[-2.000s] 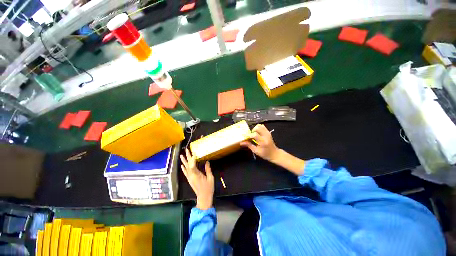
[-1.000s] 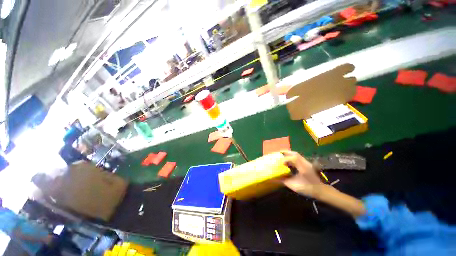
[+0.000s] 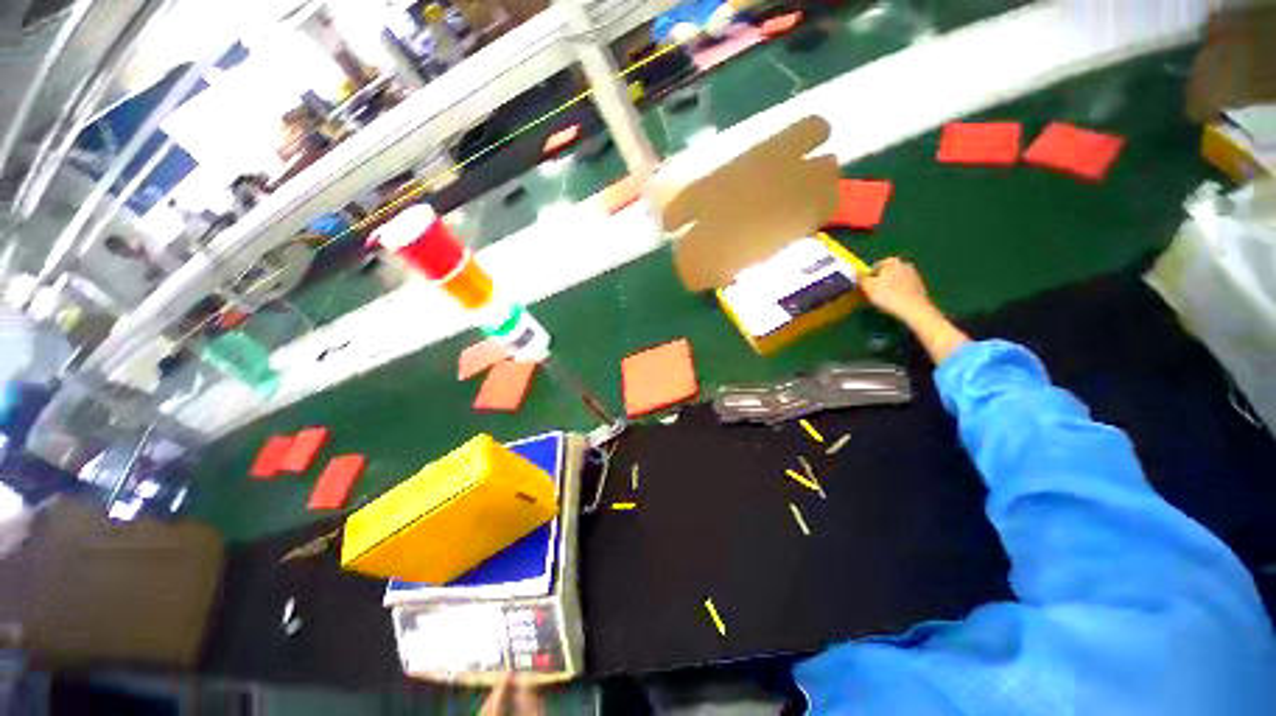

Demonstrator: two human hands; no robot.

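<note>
An open yellow carton [image 3: 800, 325] stands on the green belt, its brown lid flap [image 3: 756, 203] raised. White papers and a dark card [image 3: 814, 291] lie inside. My right hand [image 3: 898, 291] is closed on the carton's right edge. A closed yellow carton [image 3: 448, 518] rests on the blue platform of the bench scale [image 3: 483, 636]. My left hand [image 3: 515, 695] is at the bottom edge by the scale's front, mostly cut off; its grip cannot be told.
Dark printed packs [image 3: 812, 395] and small yellow strips [image 3: 715, 617] lie on the black mat. A signal tower [image 3: 462, 280] stands behind the scale. Red pads [image 3: 658, 378] lie on the belt. A white plastic bag [image 3: 1231, 280] is at right, a brown carton [image 3: 112, 588] at left.
My right hand has let go of the closed carton, which now sits on the scale, and has moved to the open carton. My left hand has come into view at the bottom. The view has shifted.
</note>
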